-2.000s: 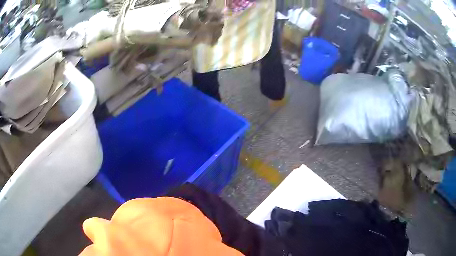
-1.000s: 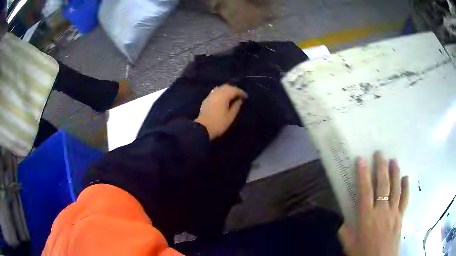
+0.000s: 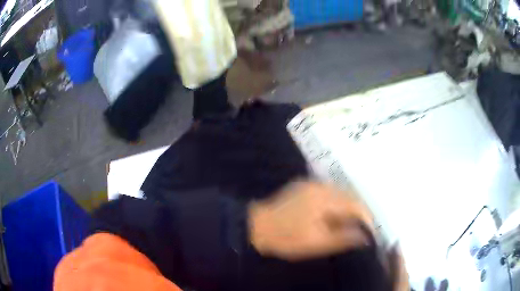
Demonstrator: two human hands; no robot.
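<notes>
My left hand [image 3: 305, 219], blurred, is at the front edge of the white sewing table [image 3: 422, 165]. Its fingers are curled on a dark garment piece [image 3: 348, 267] that hangs below and beside it. My right hand [image 3: 400, 271] shows only as a blurred strip at the table edge, partly hidden by the dark cloth; its fingers cannot be made out. A black stack of cut pieces [image 3: 228, 153] lies on a white board [image 3: 128, 173] to the left of the table.
A blue crate [image 3: 34, 233] stands at lower left. A person's dark leg [image 3: 211, 101] and striped pale cloth [image 3: 199, 42] are beyond the stack. A silvery sack [image 3: 125, 59] and blue bin [image 3: 78, 54] are at upper left. Metal machine parts [image 3: 484, 250] show at lower right.
My left hand has moved right from the black stack to the table edge, with dark cloth. My right hand, earlier flat on the table, is now mostly hidden. The view has turned right.
</notes>
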